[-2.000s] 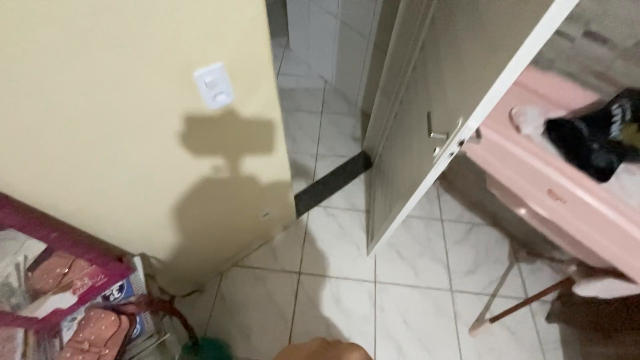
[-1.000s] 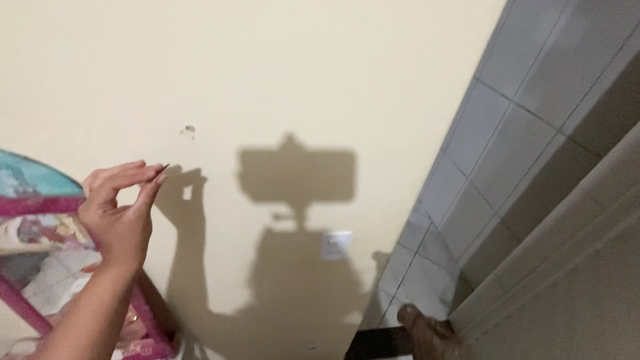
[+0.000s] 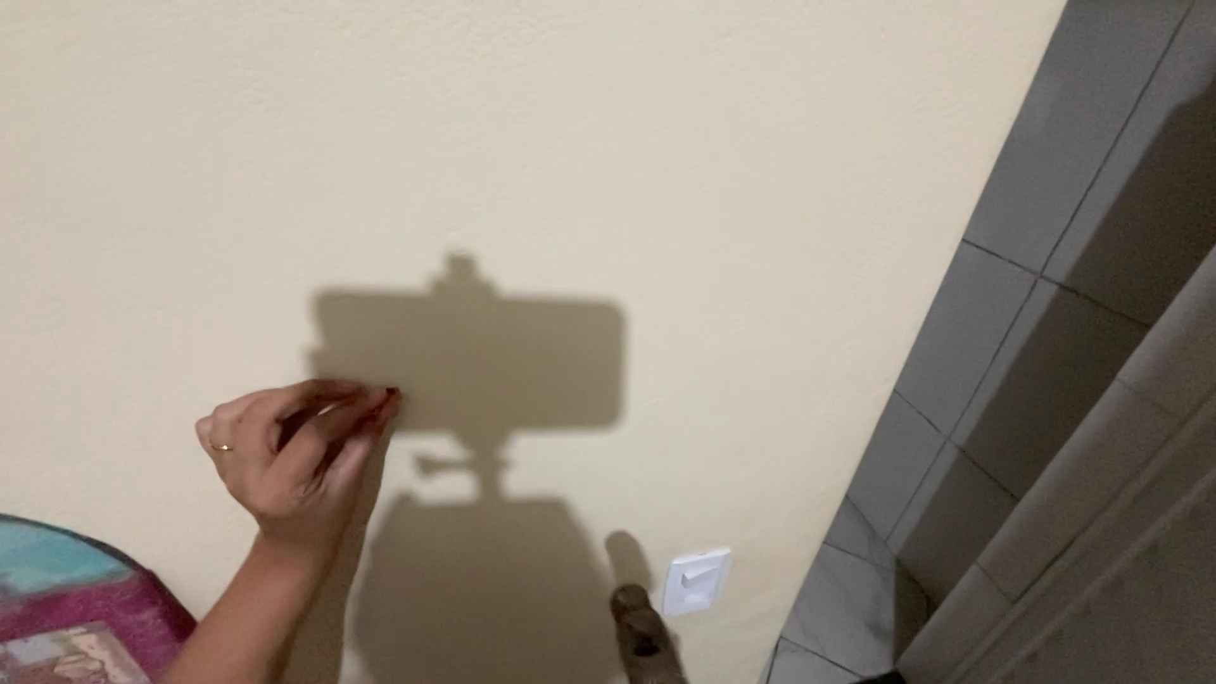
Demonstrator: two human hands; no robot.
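My left hand, with a ring on one finger, reaches up from the lower left. Its thumb and fingertips pinch a small dark object at the face of the cream wall. The fingers hide most of that object, so its kind is unclear. At the bottom, right of centre, a dark brown, rounded, narrow form rises in front of the wall, left of the light switch. Whether it is part of my right hand or something held in it cannot be told.
A white light switch is on the lower wall. Right of the wall's edge is an opening with grey tiles, and a pale door or frame slants at the far right. A magenta and turquoise item stands lower left. Shadows fall on the wall.
The view has swung from the doorway and floor to the wall. My left hand, absent in the first frame, has come up with the small object, and its fingertips have moved onto the camera mount's shadow.
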